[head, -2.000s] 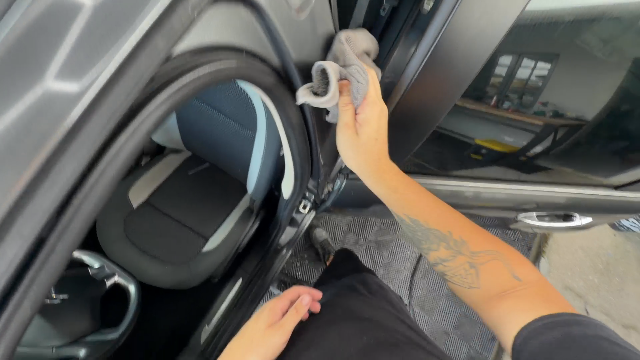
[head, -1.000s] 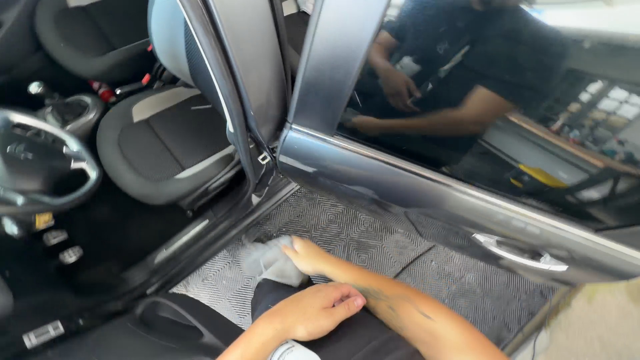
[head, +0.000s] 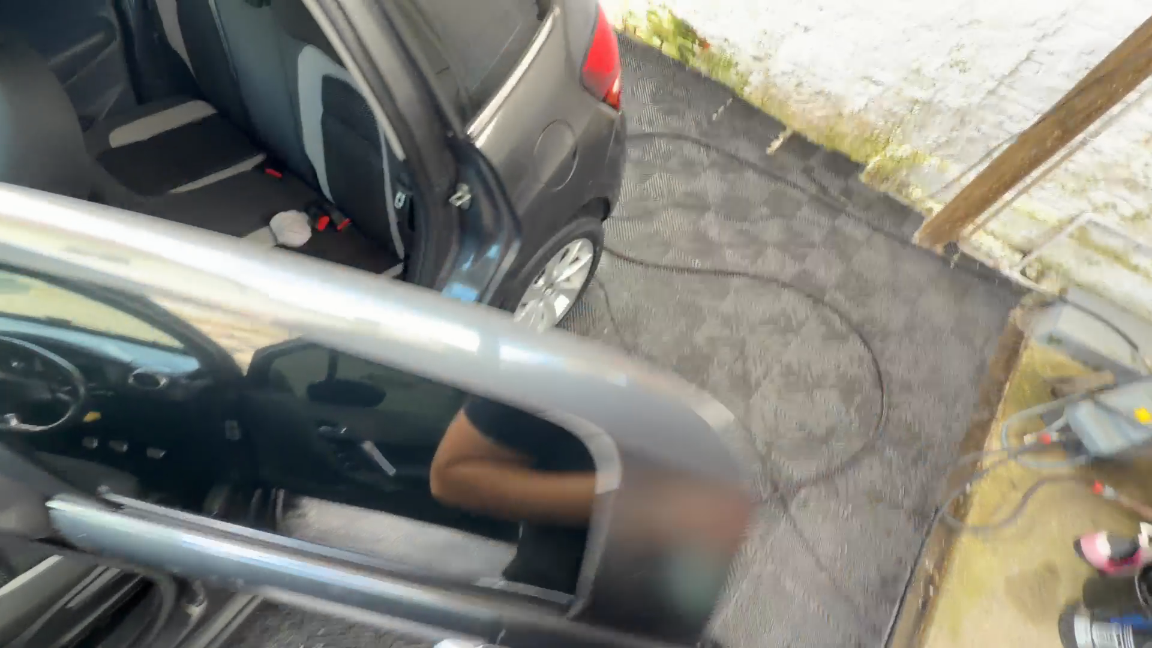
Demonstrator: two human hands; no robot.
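Neither of my hands shows directly now. A grey car door [head: 360, 297] stands open across the lower left of the view, its painted frame blurred. In its dark window glass [head: 360, 432] a bent arm and a dark sleeve are reflected, along with a steering wheel. Behind the door, the rear seat [head: 171, 162] of the car shows through the open rear doorway, with a round whitish item [head: 291, 229] beside the red seat-belt buckles [head: 331, 219]. Whether a hand holds the grey cloth is hidden.
The car's rear wheel [head: 558, 283] and red tail light [head: 602, 58] are beyond the door. A black hose [head: 877, 360] curls over the textured floor mat [head: 720, 333]. At right are a wooden post [head: 1035, 135], a rough white wall [head: 864, 72] and a grey machine [head: 1111, 418] with hoses.
The view has swung strongly to the car's rear. Both hands, one with a grey cloth, showed a second ago by the door sill and have left the view.
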